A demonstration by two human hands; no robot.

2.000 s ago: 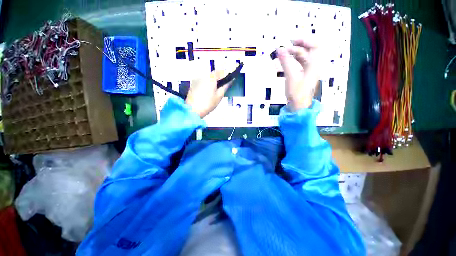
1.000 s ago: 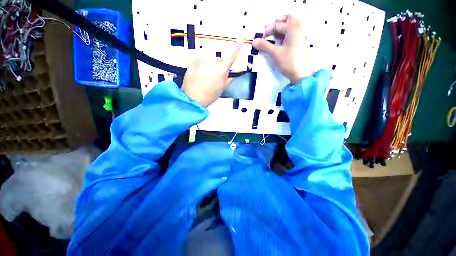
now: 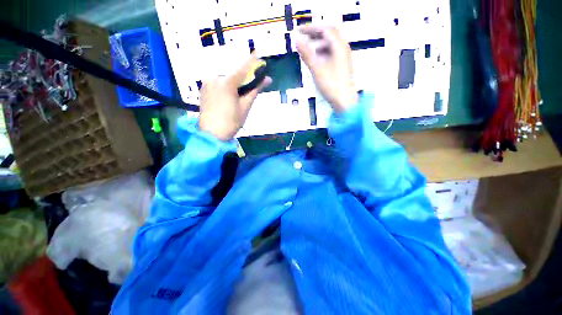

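Observation:
The white panel with many cutouts lies in front of me. A yellow-red wire harness runs across its far left part, with dark tape strips crossing over it in two places. My left hand is over the panel's left part and holds black tape; a long black band passes from the upper left to this hand. A small yellowish patch shows by its fingers. My right hand is just below the right strip, fingers bent and blurred; whether it holds anything is unclear.
At left are the blue screw tray, a brown divider tray with tangled wired parts, and a green clip. At right are red and yellow harness bundles and an open carton. Clear plastic lies lower left.
A second dark strip now shows across the wires near their right end. My right hand has moved off the wires towards me. My left hand is farther left and lower. The view has shifted.

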